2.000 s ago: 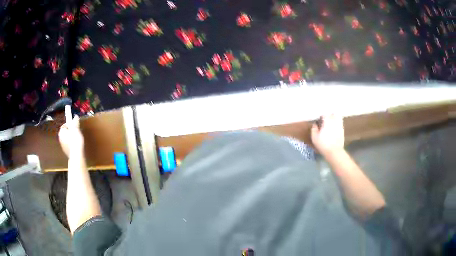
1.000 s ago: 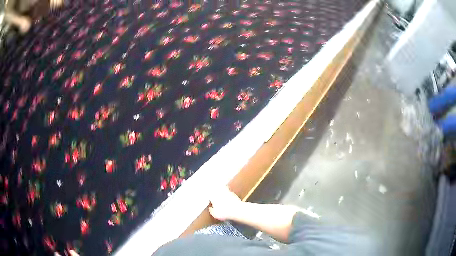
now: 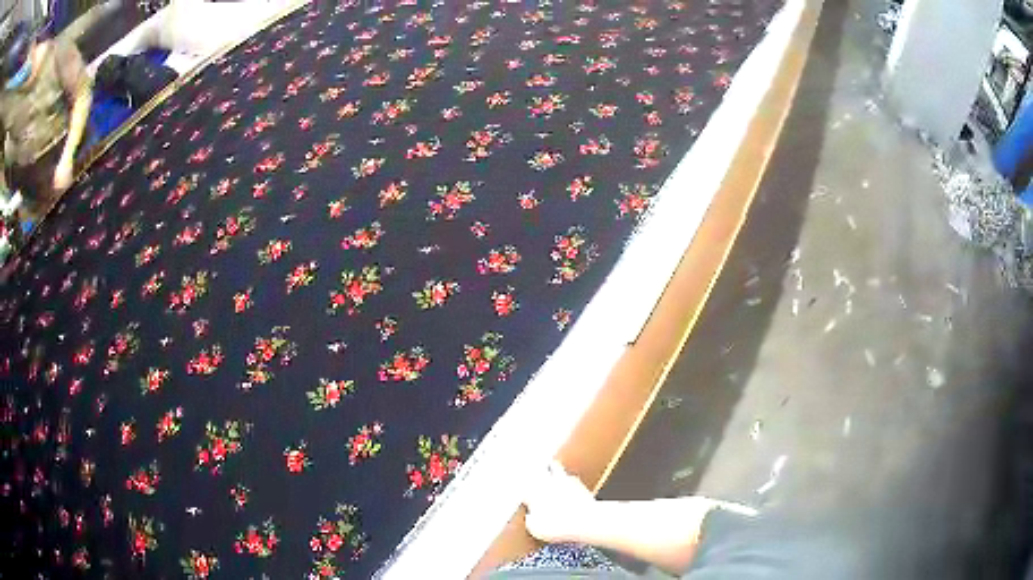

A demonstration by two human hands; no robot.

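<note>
The black fabric ply with red rose sprays (image 3: 340, 283) covers most of the table. White underlay paper (image 3: 600, 329) shows as a long strip between the cloth edge and the brown table rim (image 3: 668, 351). My right hand (image 3: 555, 499) is at the bottom centre, over the paper's outer edge and the brown rim. It is washed out by bright light, and its fingers are too blurred to tell whether they grip anything. My left hand is not in view.
Another person (image 3: 45, 108) is at the table's far side, upper left, one arm reaching to the cloth edge. Grey floor (image 3: 838, 363) with pale scraps lies right of the table. A white block-like object (image 3: 942, 57) and a scrap heap (image 3: 980, 204) are upper right.
The view has swung right along the table, and my left hand has left the picture. The other person now shows more fully. My right hand stays at the rim.
</note>
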